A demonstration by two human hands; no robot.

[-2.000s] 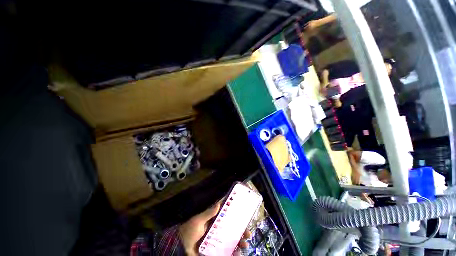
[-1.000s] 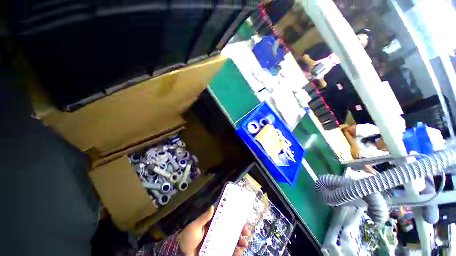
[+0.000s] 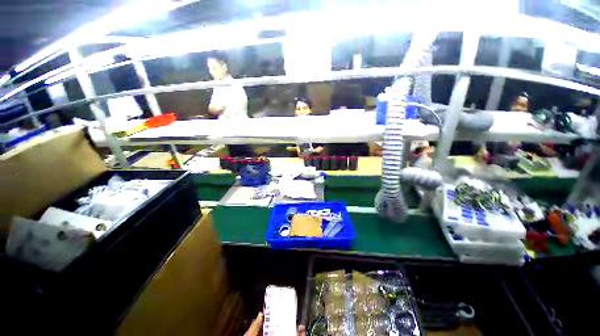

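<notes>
My left hand [image 3: 254,326] is at the bottom edge, mostly cut off. It holds a smartphone [image 3: 281,311] upright, with a bright white-pink screen and small reddish icons down one side. A fingertip shows at each side of the phone. My right hand is not in view. Just right of the phone, a clear blister tray [image 3: 358,308] with round pockets of wiry and brown parts sits in a black crate.
A blue bin [image 3: 310,242] with rings and a tan card stands on the green belt [image 3: 243,231]. A black crate [image 3: 179,190] of white parts and cardboard flaps [image 3: 176,282] are left. A ribbed hose [image 3: 393,154] hangs beside stacked white trays [image 3: 483,248]. People are across the belt.
The view has levelled and swung up and right. The phone, still in my left hand, now shows lower in the picture. The box of grey parts has left view; shelving and white trays show more.
</notes>
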